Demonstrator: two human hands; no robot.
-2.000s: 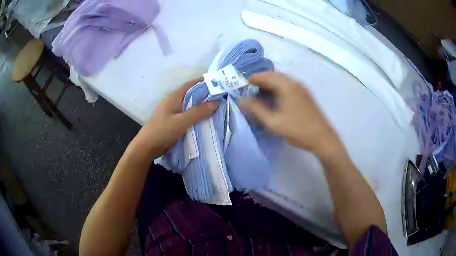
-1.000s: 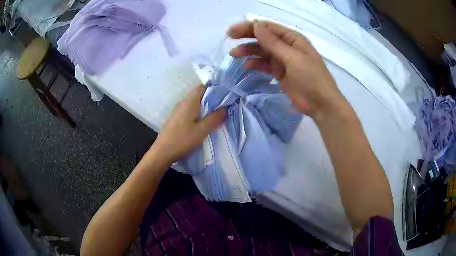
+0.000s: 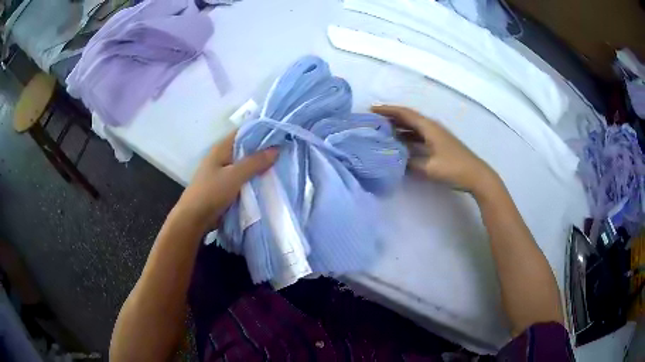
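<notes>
A tied bundle of light-blue cut pieces (image 3: 339, 205) lies at the near edge of the white table, its folded loops pointing away from me. A narrow blue cloth tie (image 3: 300, 132) crosses its middle. A small white ticket (image 3: 244, 112) sticks out at its upper left. My left hand (image 3: 226, 173) grips the bundle's left side, thumb on top. My right hand (image 3: 431, 152) is beside the bundle's right side, fingers curled and apart, slightly blurred. Its fingertips are partly hidden, and it shows nothing in it.
Lilac cut pieces (image 3: 141, 53) are heaped at the far left. White interlining strips (image 3: 452, 81) curve along the far side. Tangled scraps (image 3: 614, 170) and an iron (image 3: 590, 283) are at the right. A wooden stool (image 3: 35, 102) stands on the floor at left.
The bundle's loops have opened out toward the far side and the ticket has moved to the left. My right hand has moved from above the bundle down to its right side.
</notes>
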